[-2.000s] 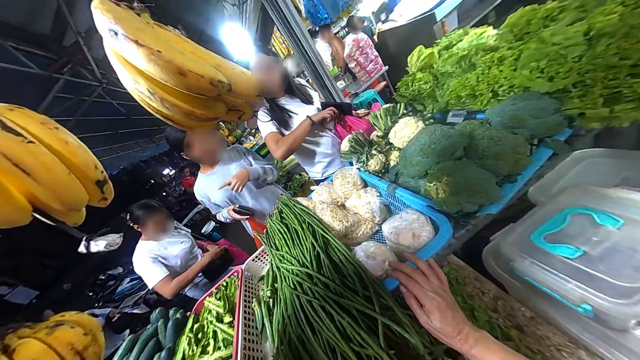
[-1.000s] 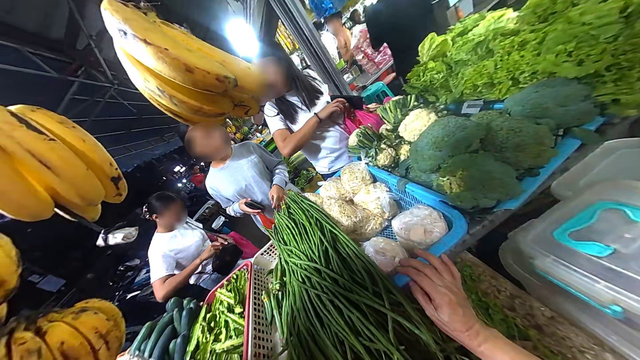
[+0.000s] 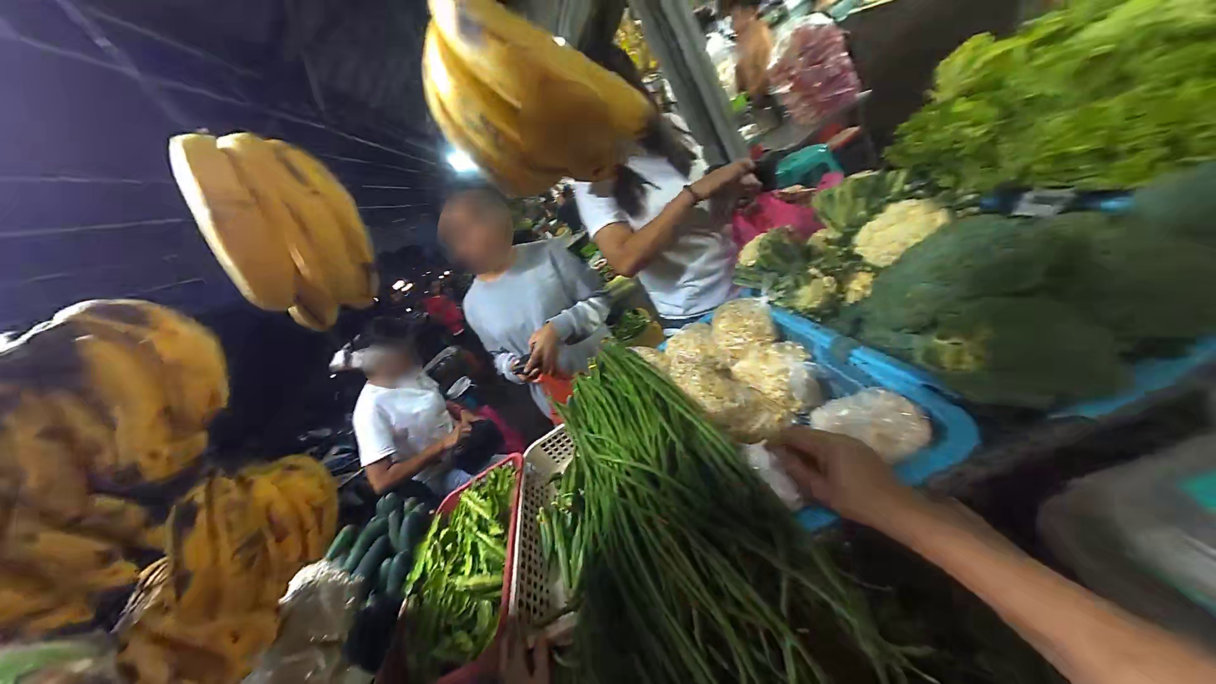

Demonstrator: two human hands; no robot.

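My right hand (image 3: 831,475) reaches in from the right, its fingertips at the lower edge of clear bags of bean sprouts (image 3: 731,380) in a blue plastic basket (image 3: 950,432). Its fingers are bent and blurred, so a grip on a bag cannot be made out. Another clear bag with pale contents (image 3: 872,425) lies just above the hand. To its left, long green string beans (image 3: 665,494) spread over a white perforated basket (image 3: 532,513). Part of my left hand (image 3: 524,655) shows at the bottom edge, by that basket; its fingers are mostly hidden.
Banana bunches (image 3: 280,228) hang at the left and overhead (image 3: 532,95). Green pods fill a red-rimmed basket (image 3: 465,560) beside dark green vegetables (image 3: 380,541). Broccoli (image 3: 997,294), cauliflower (image 3: 901,231) and lettuce (image 3: 1073,95) lie right. Several people are beyond the produce.
My right hand has moved from the basket's near corner up to the bean sprout bags, its fingers now bent. Part of my left hand has come into view at the bottom. The view has swung left.
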